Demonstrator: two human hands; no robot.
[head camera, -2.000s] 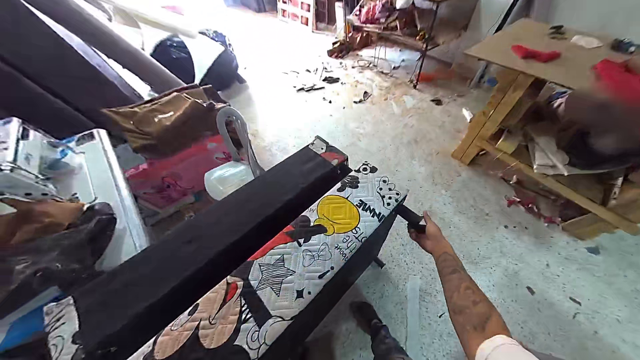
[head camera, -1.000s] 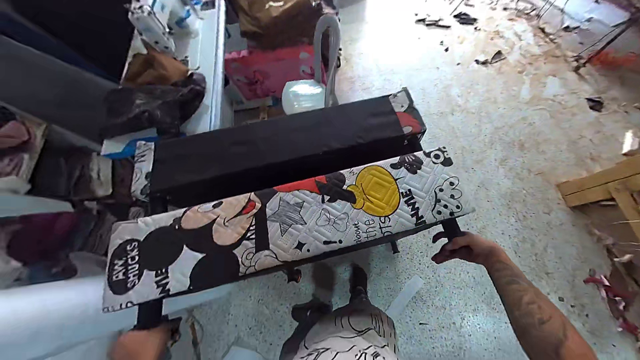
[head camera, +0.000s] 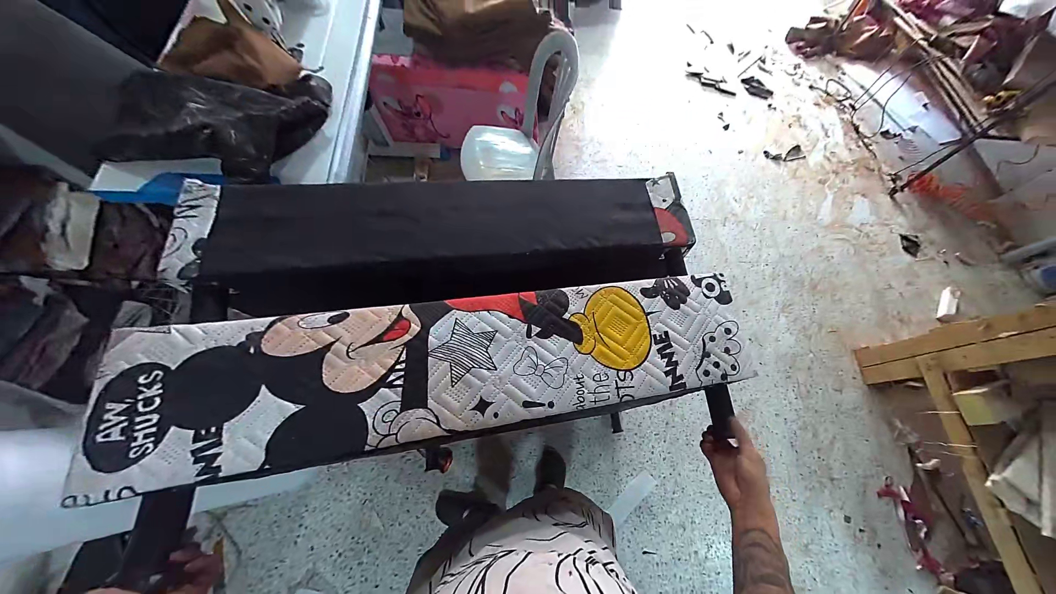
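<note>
A long upholstered panel (head camera: 495, 355) in quilted cartoon-print fabric lies across the view before me, its left end lower than its right. My right hand (head camera: 733, 452) grips a short black leg (head camera: 719, 411) under its right end. At the lower left, my left hand (head camera: 194, 569) holds the black leg (head camera: 161, 528) below the other end; part of that hand is hidden. Just beyond the panel, and roughly parallel, stands a black fabric-covered bench-like piece (head camera: 437, 219) with printed fabric at both ends.
A white plastic chair (head camera: 499, 153) stands behind the black piece, near a pink printed box (head camera: 445, 103). Dark plastic and fabric crowd the left beside a white table (head camera: 351, 91). Scraps (head camera: 755, 87) litter the floor. At the right is a wooden frame (head camera: 957, 346).
The printed panel has swung from a steep slant to nearly level across the view. My left hand, not visible two seconds ago, now shows at its left leg. The view has turned left.
</note>
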